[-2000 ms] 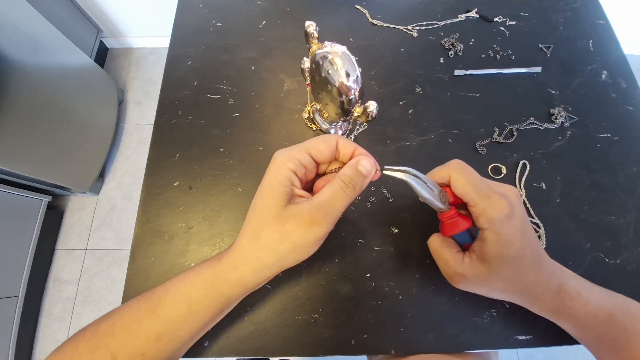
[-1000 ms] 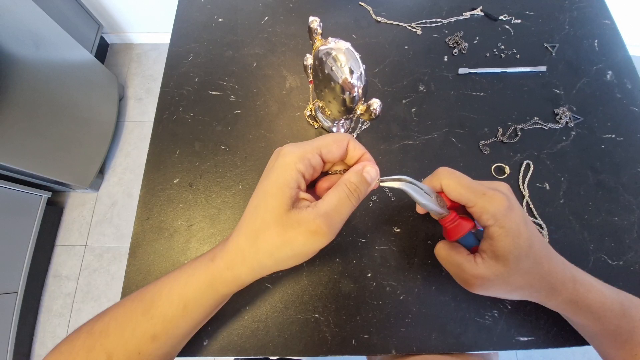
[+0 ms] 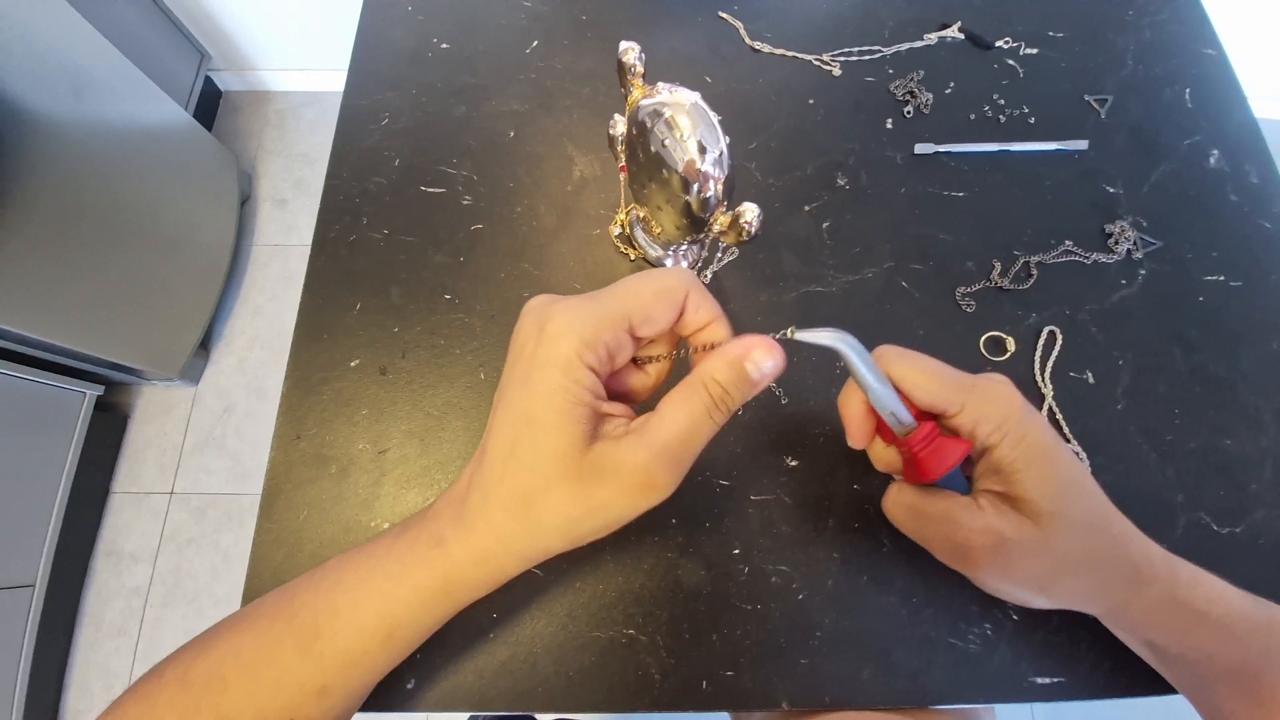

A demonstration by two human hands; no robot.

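Between thumb and fingers, my left hand (image 3: 620, 410) pinches a dark metal chain (image 3: 672, 354), part of which runs hidden through the fingers. The chain's end link pokes out past the thumb, at the tip of bent-nose pliers (image 3: 860, 370) with red and blue handles. My right hand (image 3: 990, 480) is closed around those handles, and the jaws look nearly together at the link. Just right of the left thumb, a few small loose links (image 3: 779, 393) lie on the black tabletop (image 3: 620, 620).
A shiny metallic turtle figurine (image 3: 680, 150) draped with chains stands beyond my left hand. To the right lie a flat metal tool (image 3: 1000, 147), a dark chain with a triangle pendant (image 3: 1070, 252), a gold-coloured ring (image 3: 997, 346), a rope chain (image 3: 1046, 380) and a silver-coloured necklace (image 3: 850, 50).
The pliers have turned in my right hand, so their bent nose now shows from the side, and their jaws have come together at the chain's end link.
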